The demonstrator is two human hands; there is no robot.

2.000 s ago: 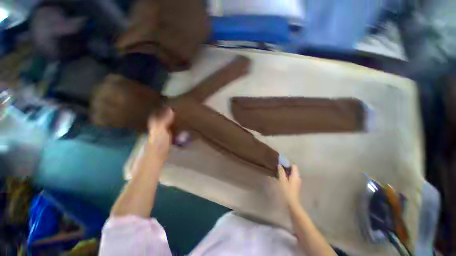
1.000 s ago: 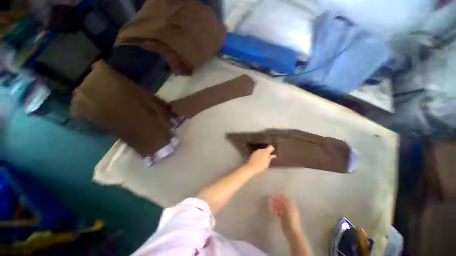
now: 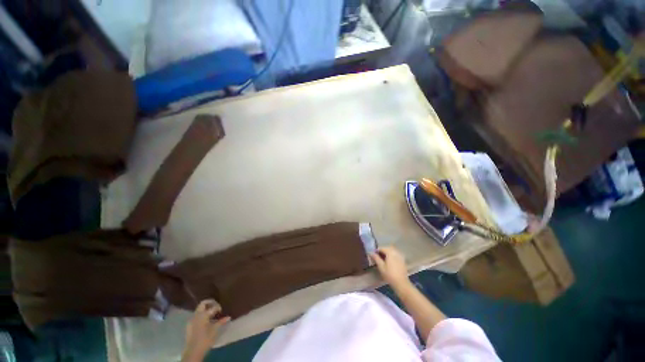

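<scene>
A brown sleeve piece (image 3: pixel 283 265) lies flat along the near edge of the cream pressing table (image 3: pixel 297 155), with a pale strip (image 3: pixel 367 239) at its right end. My right hand (image 3: pixel 389 265) pinches the right end by the pale strip. My left hand (image 3: pixel 206 322) grips the near left corner of the piece. A steam iron (image 3: pixel 433 212) with an orange-brown handle rests on the table to the right of the piece, not touched.
A narrow brown piece (image 3: pixel 177 173) lies at the left. Stacked brown pieces (image 3: pixel 85 276) with pale ends overhang the left edge. A brown heap (image 3: pixel 74 127) is behind them. The hose (image 3: pixel 550 184) runs right from the iron. A cardboard box (image 3: pixel 523 269) stands at lower right.
The view has turned right. The sleeve piece now lies near the table's front edge, its left end by the stack. Both hands now hold it; earlier my right hand was off it.
</scene>
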